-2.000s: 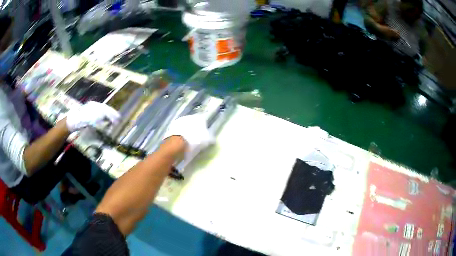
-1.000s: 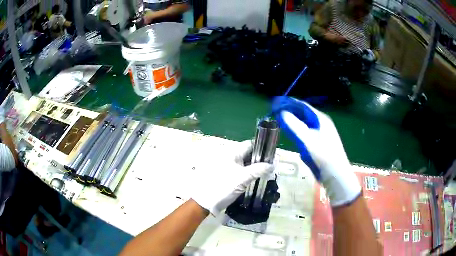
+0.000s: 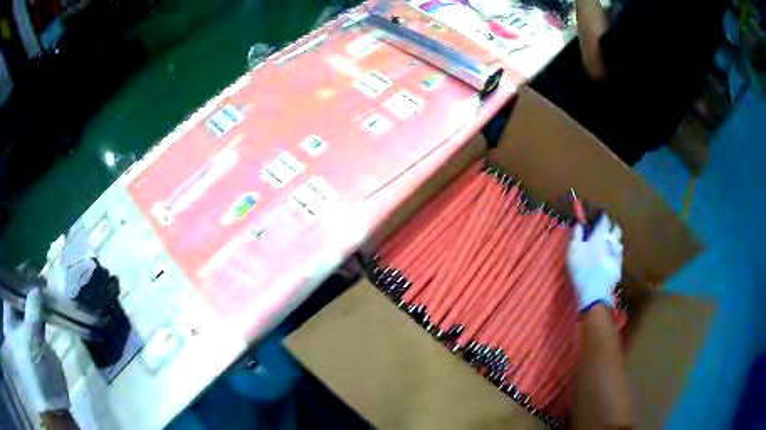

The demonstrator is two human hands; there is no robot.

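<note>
My left hand (image 3: 35, 357), in a white glove, is at the far left edge, closed around upright silver metal tubes (image 3: 59, 309) standing on a crumpled black cloth (image 3: 104, 315). My right hand (image 3: 595, 259), in a white glove, is inside the open brown carton (image 3: 390, 357) at the right. The carton is full of slim orange-red rods (image 3: 487, 260) with black and silver tips. My right fingers are at the rods' far ends, around a rod whose tip (image 3: 576, 203) sticks up. The fingers are partly hidden.
The bench has a pink-red printed sheet (image 3: 277, 214) and white sheets beside it. A long silver tube (image 3: 432, 52) with a black end lies at the sheet's far end. A person in dark clothing (image 3: 647, 67) is beyond the carton. A green surface (image 3: 172, 84) is at the upper left.
The view has swung right to the carton. My right hand has moved from the tubes' top into the carton. My left hand still holds the tubes, now at the left edge.
</note>
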